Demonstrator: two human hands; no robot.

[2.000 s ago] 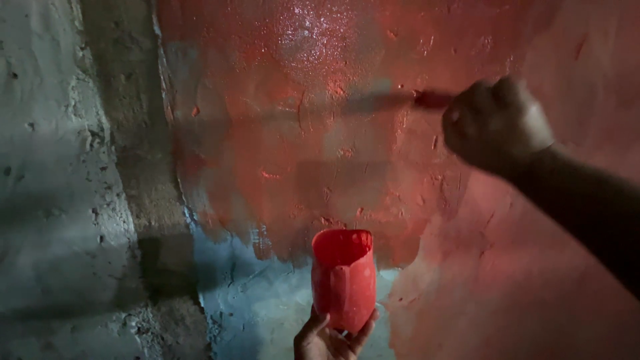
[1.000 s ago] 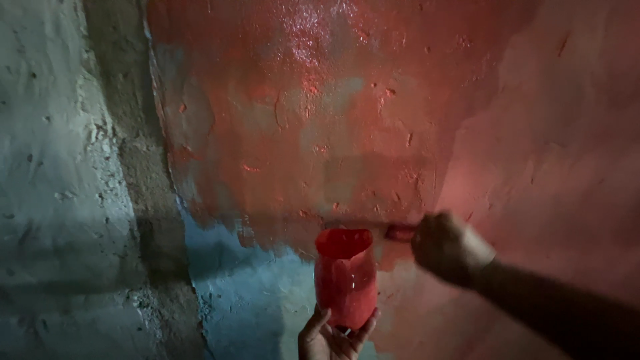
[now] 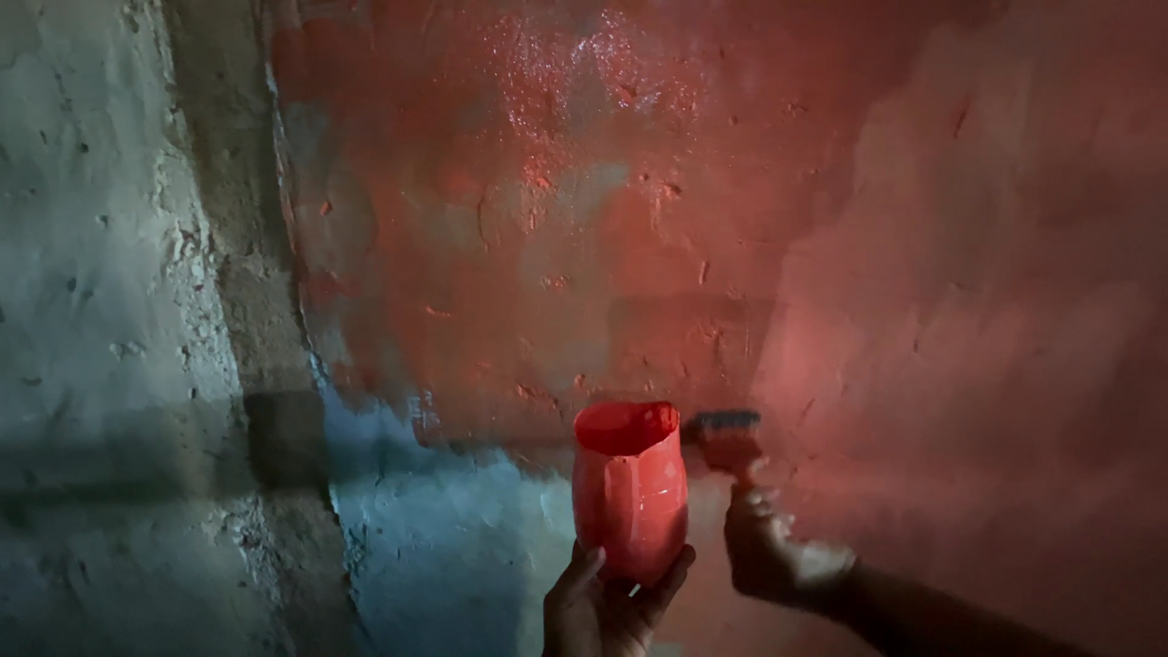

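Note:
My left hand (image 3: 607, 598) holds up a red-coated cup (image 3: 630, 511) from below, at the bottom middle of the view. Its open top faces up, and red paint coats the inside rim. To the right of the cup, my right hand (image 3: 776, 547) grips a paintbrush (image 3: 730, 443) by its handle, with dark bristles at the upper end. Whether the bristles touch the wall cannot be told. Behind both hands, the plaster wall (image 3: 511, 319) bears uneven, partly glossy red paint with greyish patches showing through.
Below the red area lies a blue section of wall (image 3: 438, 547). On the left, a rough brown vertical band (image 3: 260, 319) borders a grey-green plaster surface (image 3: 91, 274). A paler red stretch of wall (image 3: 958, 365) is on the right. Shadows cross the lower wall.
My right hand with the brush has come down from the upper right to beside the cup, and the brush now points upward. My left hand still holds the cup.

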